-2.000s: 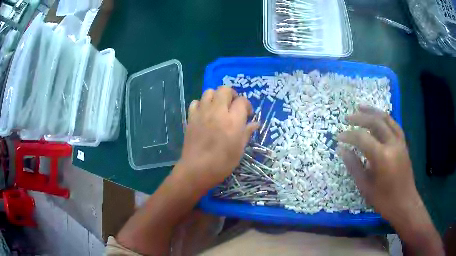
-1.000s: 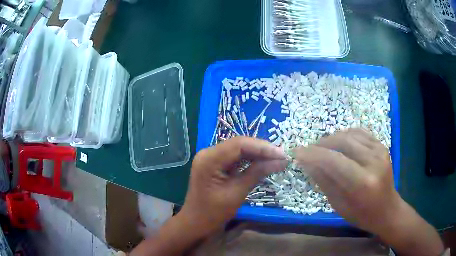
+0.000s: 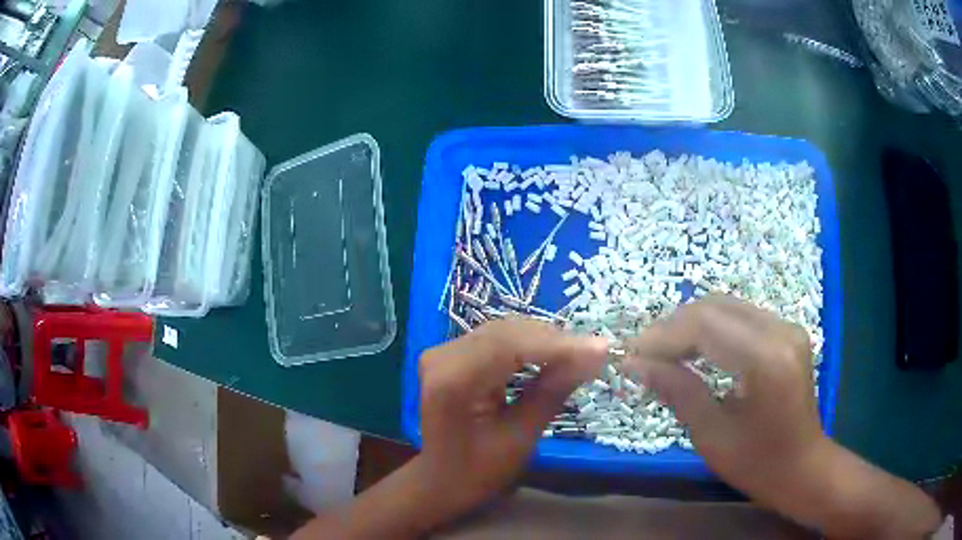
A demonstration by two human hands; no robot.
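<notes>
The blue tray [image 3: 624, 136] holds a loose heap of slim metal rods [image 3: 496, 264] on its left and many small white caps [image 3: 717, 227] in its centre and right. My left hand [image 3: 496, 396] and my right hand [image 3: 728, 385] are over the near part of the tray, fingertips meeting. A tiny pale piece [image 3: 614, 350] shows between the fingertips, likely a white cap. Each hand's fingers are pinched, but they hide what each one holds; no rod is clearly seen in them.
A clear box [image 3: 686, 63] with rods in rows stands beyond the tray. A clear lid [image 3: 325, 253] lies left of it, with stacked boxes [image 3: 137, 200] further left. A black object [image 3: 916, 258] lies right. A plastic bag [image 3: 923, 47] is far right; a red stool [image 3: 90, 364] stands lower left.
Two seconds ago my hands were apart, the left over the rods and the right over the caps. They came together, and since one second ago they have moved slightly down.
</notes>
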